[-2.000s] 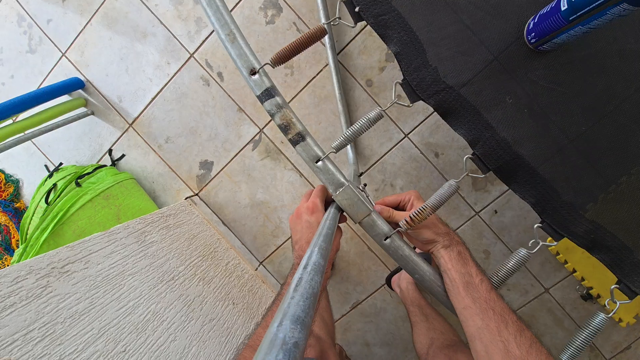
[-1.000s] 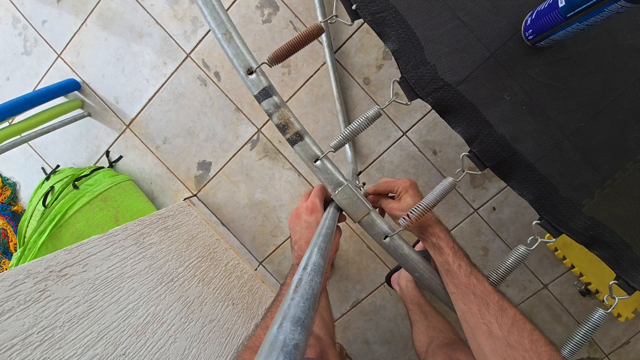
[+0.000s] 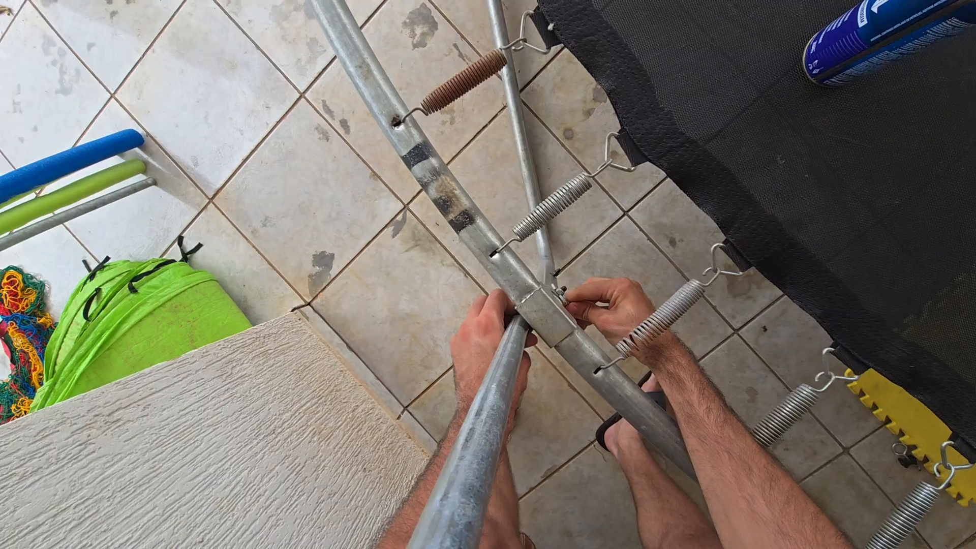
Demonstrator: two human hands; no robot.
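Note:
The curved steel frame rail of a trampoline (image 3: 476,221) runs diagonally through the view, with coil springs (image 3: 552,206) linking it to the black mat (image 3: 793,137). A steel upright tube (image 3: 476,435) meets the rail at a joint sleeve (image 3: 545,314). My left hand (image 3: 482,339) is closed around something at the top of this tube; its fingertips are partly hidden behind the tube. Across the rail, my right hand (image 3: 614,309) pinches a small metal bolt or nut (image 3: 560,293) beside the sleeve, where a thinner steel tube (image 3: 526,152) ends. One spring (image 3: 659,319) passes over my right wrist.
A textured wall ledge (image 3: 198,435) is at lower left, near a green fabric bundle (image 3: 160,305), coloured netting (image 3: 23,335) and foam-covered poles (image 3: 72,162). A blue can (image 3: 877,38) lies on the mat. A yellow foam mat (image 3: 900,419) sits below its edge. My foot (image 3: 621,435) is under the rail.
My right hand has shifted slightly up along the rail's far side since the earliest frame, with its fingers staying at the joint hardware. My left hand has stayed by the tube's top.

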